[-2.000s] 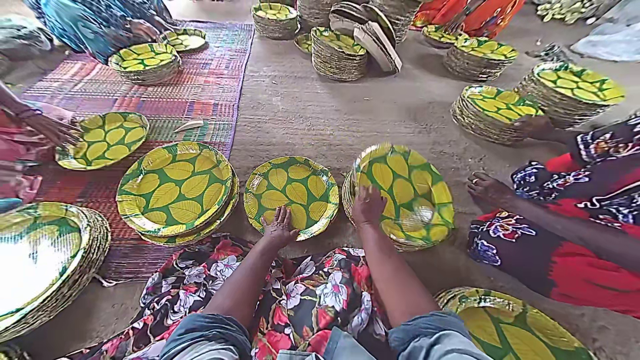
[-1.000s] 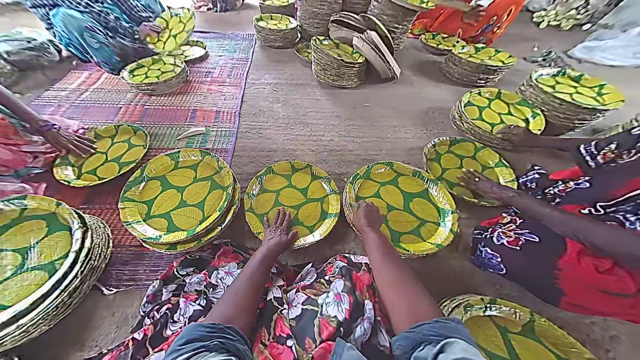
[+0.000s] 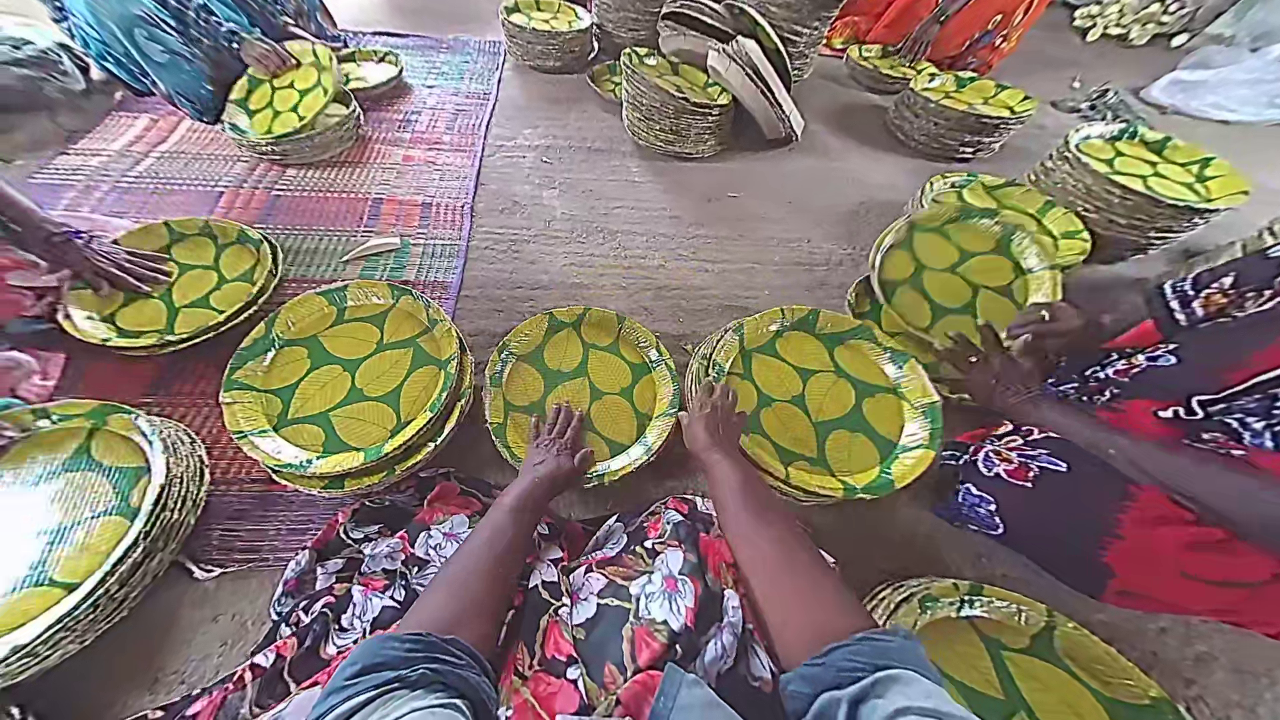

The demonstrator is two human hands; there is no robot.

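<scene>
Leaf-patterned green and yellow plates lie in front of me. My left hand (image 3: 555, 455) rests with spread fingers on the lower part of the middle plate (image 3: 583, 385). My right hand (image 3: 713, 425) is at the left edge of the plate stack (image 3: 825, 400) to the right; its fingers touch the rim, and whether they grip it I cannot tell. Left of the middle plate, another short stack of the same plates (image 3: 340, 375) sits partly on the woven mat.
A tall plate stack (image 3: 180, 500) stands at lower left, another (image 3: 1030, 650) at lower right. At right, a person's hands (image 3: 1010, 350) hold a plate (image 3: 960, 270). A person's hand (image 3: 110, 262) lies on a plate at left. More stacks (image 3: 680, 105) stand farther back on the floor.
My right hand has moved left, from on the right stack's top plate to its left edge. The person at right has lifted a plate. My left hand stays on the middle plate.
</scene>
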